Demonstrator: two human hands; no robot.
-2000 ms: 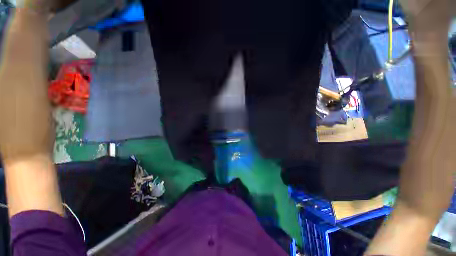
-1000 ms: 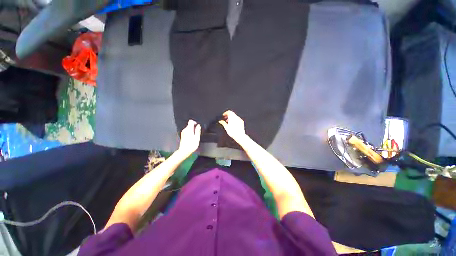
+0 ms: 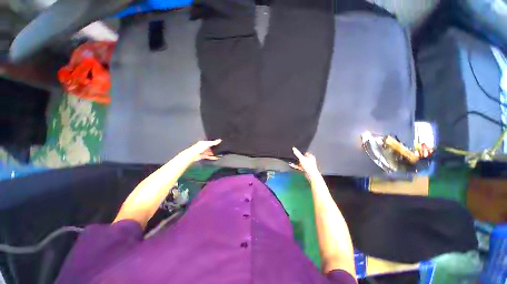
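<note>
Black trousers (image 3: 267, 83) lie flat on the grey padded ironing table (image 3: 150, 105), waist edge or hem towards me, with a gap between the legs at the far side. My left hand (image 3: 207, 150) is at the near left corner of the trousers, fingers on the edge. My right hand (image 3: 303, 162) is at the near right corner, thumb and fingers at the edge. The steam iron (image 3: 394, 152), silver with a tan handle, rests at the table's right end.
A grey padded arm (image 3: 47, 30) reaches over the far left corner. An orange-red plastic bag (image 3: 88, 73) lies left of the table. Black garments (image 3: 411, 227) lie at the near right, with cardboard (image 3: 399, 185) by the table edge. A yellowish hose (image 3: 472, 152) runs right of the iron.
The trousers, held up in the air at first, now lie on the table. My hands came down together near the middle, then moved apart to the two near corners.
</note>
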